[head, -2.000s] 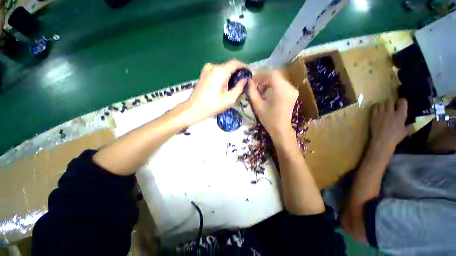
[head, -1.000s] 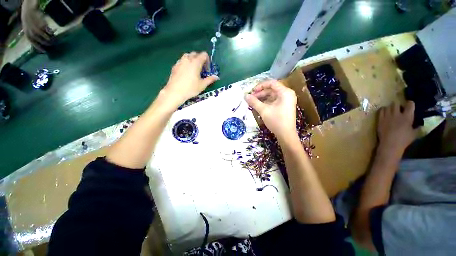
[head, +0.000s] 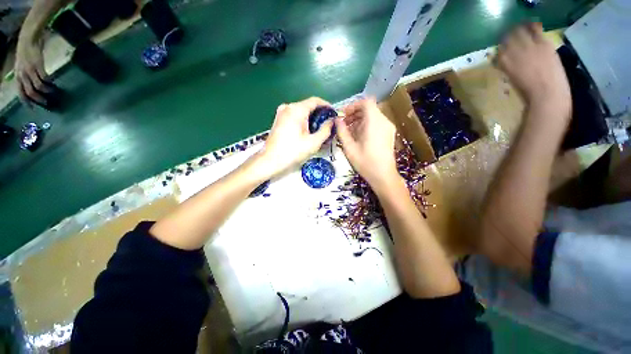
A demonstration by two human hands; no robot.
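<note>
My left hand (head: pixel 293 135) holds a dark round board unit (head: pixel 322 119) on edge above the far side of the white sheet (head: pixel 256 242). My right hand (head: pixel 367 135) meets it with pinched fingertips; a thin wire hangs below them, and what the fingertips pinch is too small to make out clearly. A blue circuit board (head: pixel 318 173) lies flat on the sheet just below my hands. Another dark round piece (head: pixel 259 188) is mostly hidden by my left forearm. A pile of red-black lead wires (head: pixel 360 207) lies partly under my right forearm.
A box of small dark parts (head: pixel 443 117) stands right of a white post (head: pixel 401 48). The green belt (head: pixel 207 90) carries board units with pale cables and black housings. Another person's arm (head: pixel 529 138) reaches over the bench at right; another person's hand (head: pixel 33 76) is at upper left.
My left hand has come back from the belt's edge, now with a round unit. My right hand has moved slightly left to meet it. Belt units have shifted left. The neighbour's arm has moved up.
</note>
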